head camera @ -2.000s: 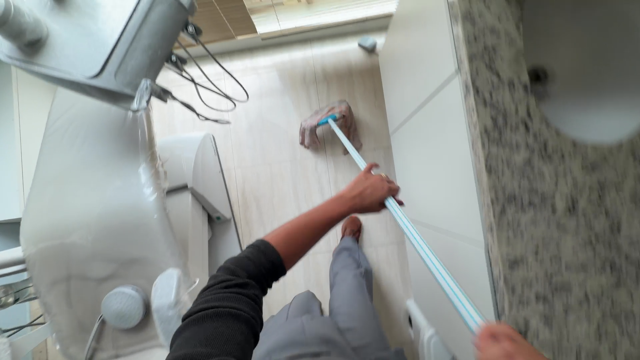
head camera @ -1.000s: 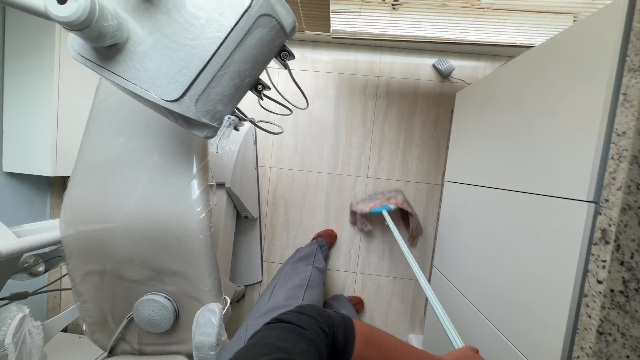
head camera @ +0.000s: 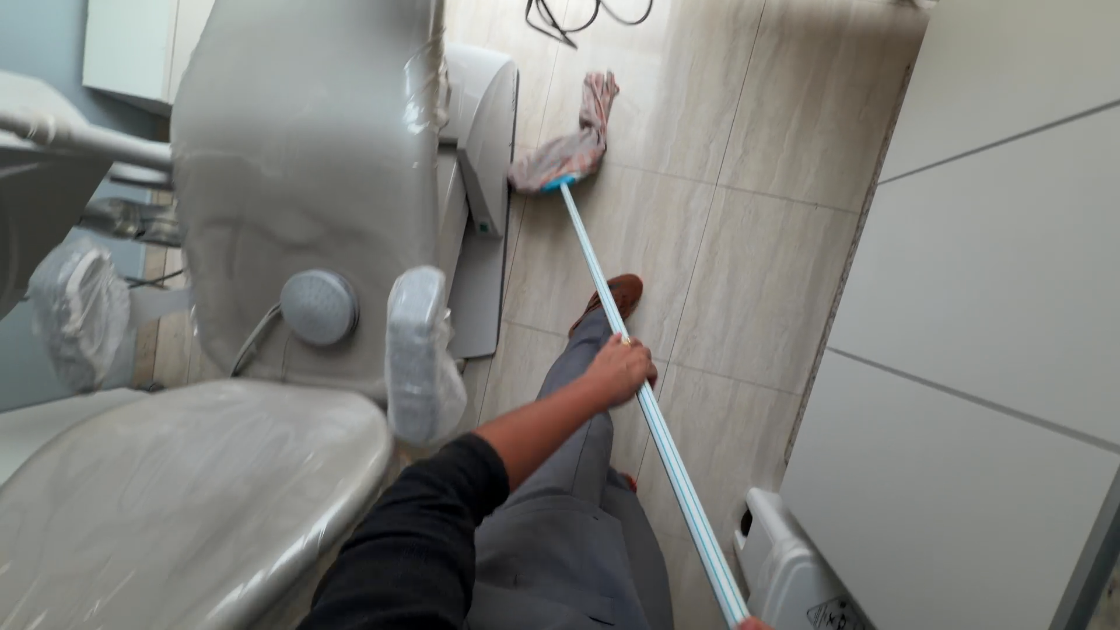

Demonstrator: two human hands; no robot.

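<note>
My left hand [head camera: 619,371] is closed around the middle of a white and light-blue striped pole [head camera: 672,455]. At the bottom edge only a bit of my right hand [head camera: 752,624] shows, at the pole's upper end. The pole runs down to a blue head [head camera: 560,182] with a greyish-pink cloth [head camera: 560,162] draped over it. This cloth lies on the tiled floor, one end trailing away from me, the other beside the base of a dental chair.
The plastic-covered dental chair [head camera: 306,175] with its armrest [head camera: 418,350] and base [head camera: 490,131] stands at left. White cabinets [head camera: 989,262] line the right side. A white appliance [head camera: 796,560] is at lower right. Dark cables [head camera: 569,22] hang at the top.
The cloth-covered head has moved left across the floor to the chair base. My left hand, out of sight one second ago, shows on the pole again. The view has shifted.
</note>
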